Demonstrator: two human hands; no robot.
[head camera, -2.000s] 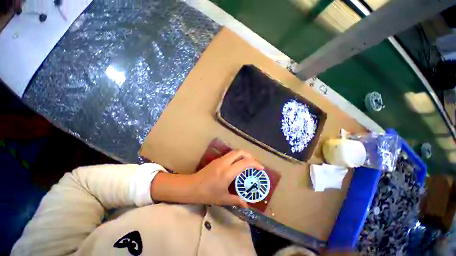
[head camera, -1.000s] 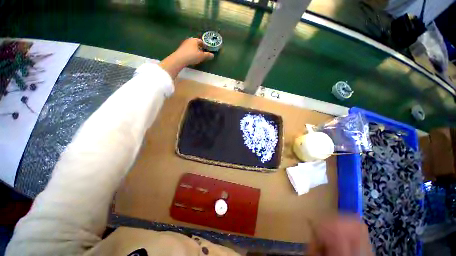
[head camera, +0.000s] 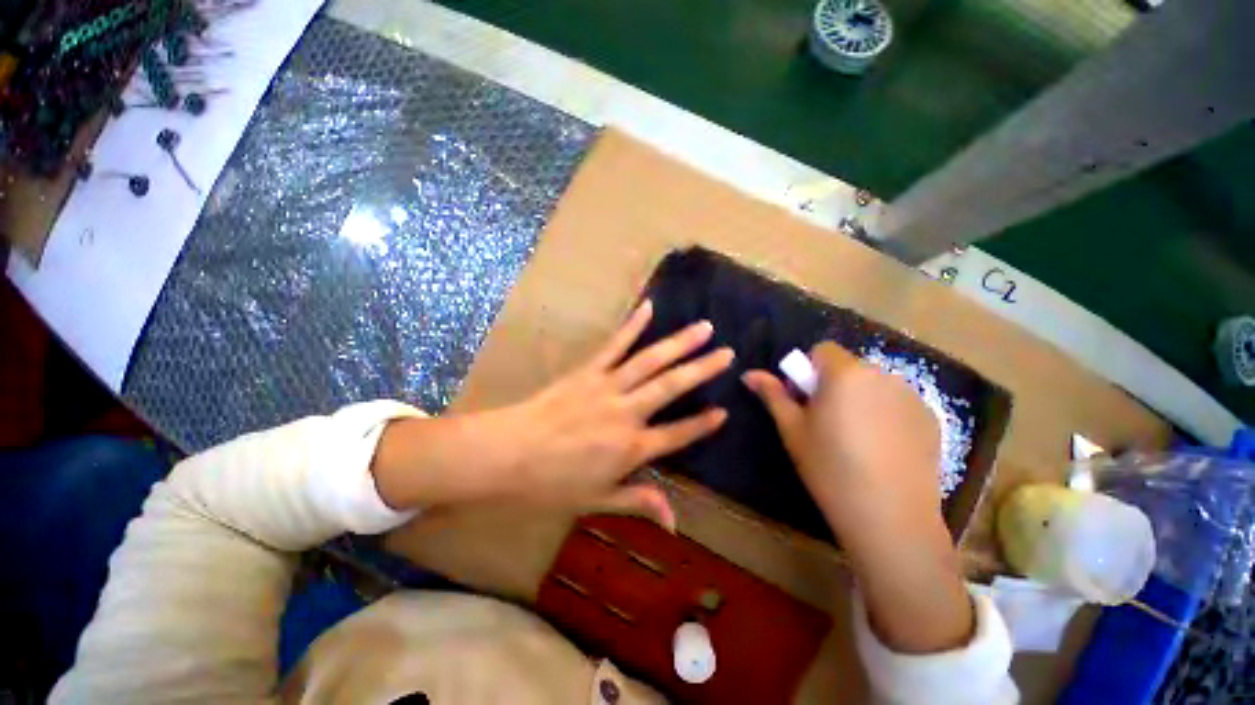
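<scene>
My left hand (head camera: 592, 427) is spread open over the near left side of the black parts tray (head camera: 812, 521), holding nothing. My right hand (head camera: 874, 434) is over the middle of the tray, fingers curled around a tool whose chunky white end (head camera: 798, 371) shows at the thumb; its tip is hidden. Small white parts (head camera: 943, 413) lie in a pile at the tray's right end, partly covered by my right hand. The red-brown fixture (head camera: 633, 592) lies near my body, with a white round cap (head camera: 695, 651) on it.
A spoked wheel (head camera: 851, 33) sits on the green belt (head camera: 688, 55), another (head camera: 1243, 351) at the right edge. A metal post (head camera: 1060, 145) stands behind the tray. The cream pot (head camera: 1080, 540), a white cloth (head camera: 1032, 613) and the blue bin (head camera: 1135, 658) are at right. Bubble wrap (head camera: 372, 262) covers the left.
My left hand has let go of the spoked wheel on the belt and come back to the tray. My right hand has moved from the lower right to over the tray.
</scene>
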